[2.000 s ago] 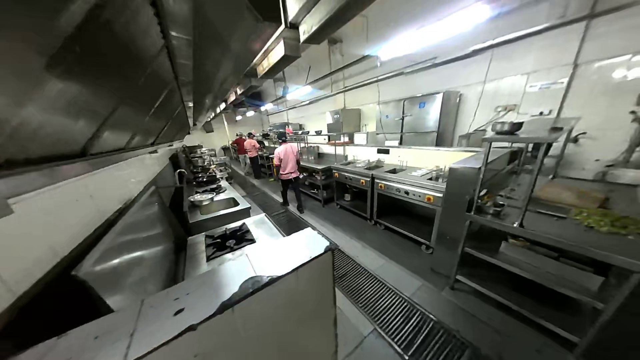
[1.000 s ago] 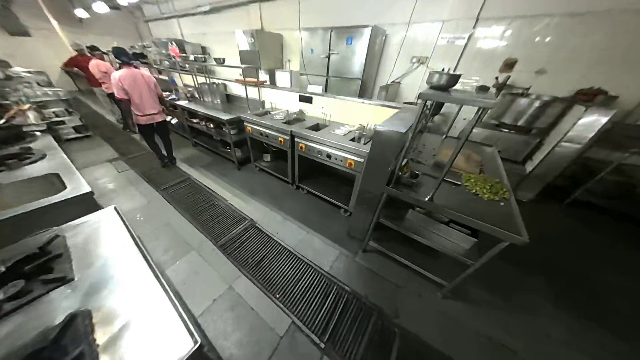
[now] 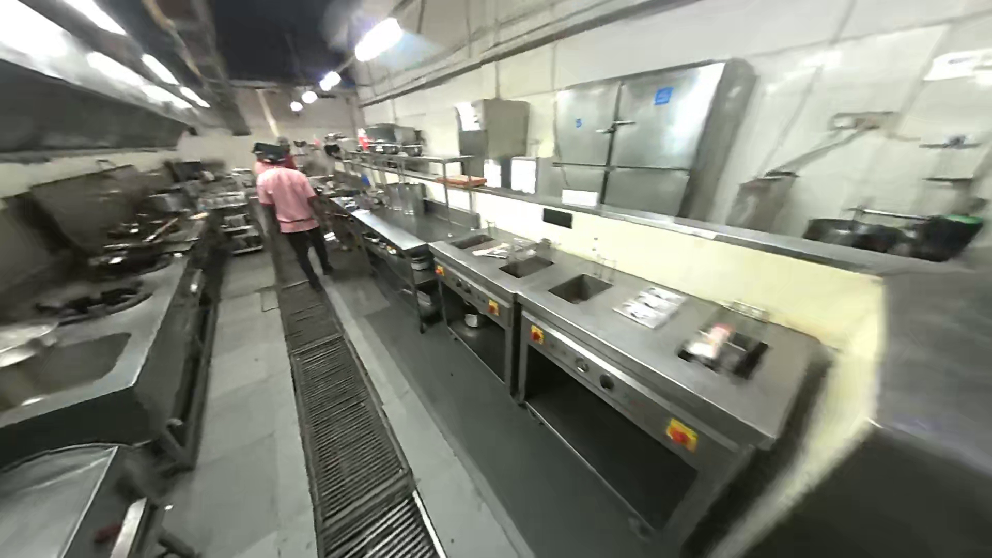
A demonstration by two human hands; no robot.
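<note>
Neither my left hand nor my right hand shows in the head view. Closest at the right is a steel fryer counter (image 3: 620, 364) with sunken wells, wire baskets and red-and-yellow knobs on its front. A white slotted tray (image 3: 651, 307) lies on top of it. At the lower left stands a steel unit with a rounded edge (image 3: 54, 496), and beyond it a cooking range with a basin (image 3: 70, 372) and a metal pan (image 3: 25, 341) at its side.
A floor drain grating (image 3: 353, 434) runs along the aisle between the two rows. A person in a pink shirt (image 3: 288, 200) stands further down it, with another person partly hidden behind. A steel refrigerator (image 3: 643, 139) stands behind the low wall; a dark pan (image 3: 852, 232) is at the right.
The view has moved along the aisle and turned; the fryer counter now spans the right side. The shelf rack with chopped greens, in the earlier frames at right, is out of view.
</note>
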